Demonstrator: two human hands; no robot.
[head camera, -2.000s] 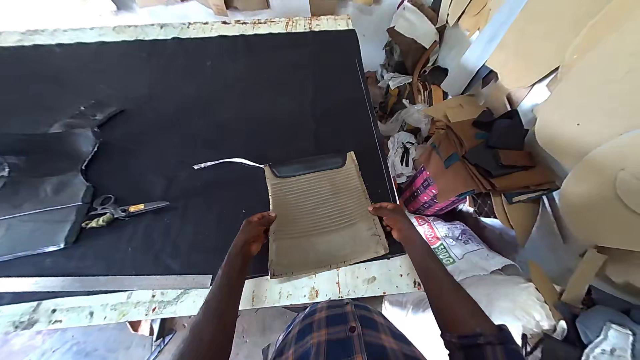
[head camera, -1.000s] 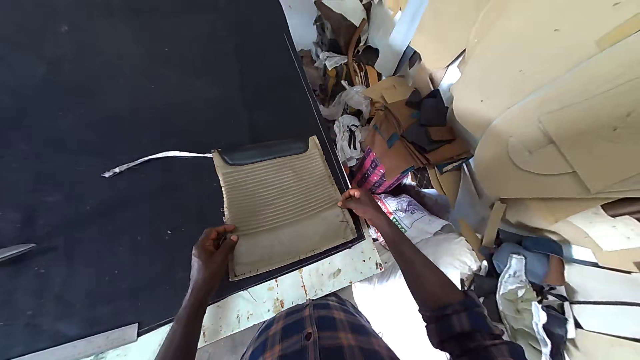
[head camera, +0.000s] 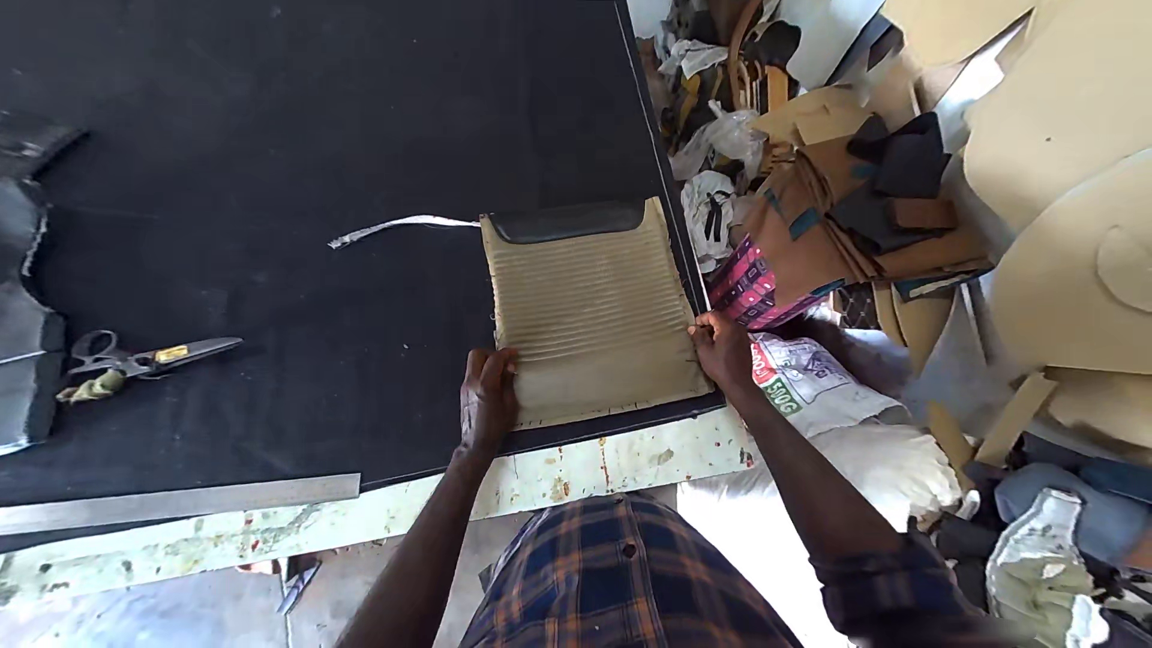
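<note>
A tan ribbed fabric panel (head camera: 589, 315) with a dark band (head camera: 576, 223) along its far edge lies on black sheet material (head camera: 360, 171), near the table corner. A pale narrow strip (head camera: 409, 221) sticks out leftward from the panel's far left corner. My left hand (head camera: 489, 396) grips the panel's left edge near its lower end. At the right edge, my right hand (head camera: 720, 346) pinches the panel between thumb and fingers. Scissors (head camera: 157, 358) with cloth wrapped on one handle lie to the left, beside a worn black piece (head camera: 27, 315).
A metal straightedge (head camera: 180, 502) lies along the near table edge (head camera: 621, 463), which is paint-spotted. Right of the table are heaped brown and black scraps (head camera: 810, 207), a white printed sack (head camera: 810, 378) and large tan sheets (head camera: 1071, 261). Plastic bags (head camera: 724, 139) lie among the scraps.
The panel has moved from overlapping the near table edge onto the black material, closer to its right edge. Both hands have stayed at its sides. The view has shifted.
</note>
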